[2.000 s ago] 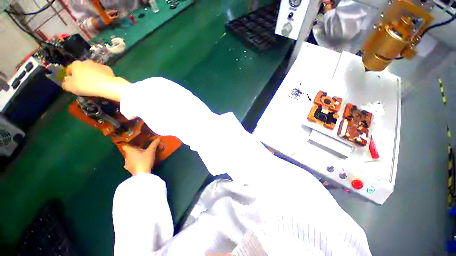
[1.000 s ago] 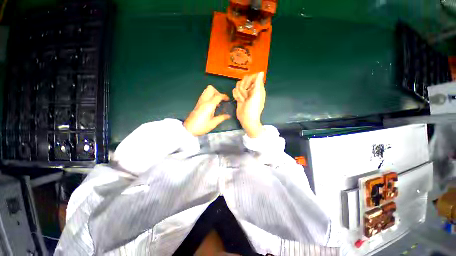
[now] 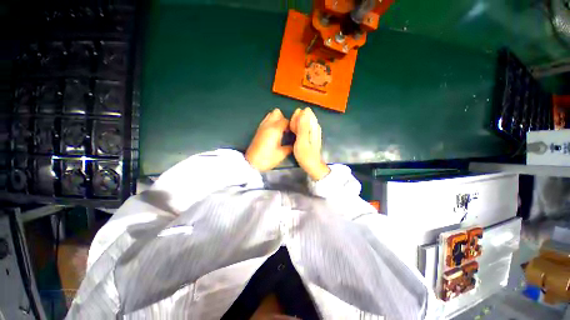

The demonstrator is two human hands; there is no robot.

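Note:
My left hand (image 3: pixel 269 141) and my right hand (image 3: pixel 307 140) are close together over the front of the green mat, near my body. A small dark round part (image 3: pixel 288 137) shows between them, mostly hidden by the fingers. The left fingers hold it; the right fingertips are curled against it. The orange toggle-clamp fixture (image 3: pixel 342 31) stands beyond my hands. Its flat orange base (image 3: pixel 290 69) has a recess (image 3: pixel 318 74) with no hand at it.
A large black blister tray (image 3: pixel 84 100) lies at the left. Another black tray (image 3: pixel 525 94) is at the far right. The white machine (image 3: pixel 406 200) at the lower right carries orange-brown nests (image 3: pixel 460 280).
My hands have left the fixture and come together near my body with the small part. Since one second ago they have moved closer together. The view has turned.

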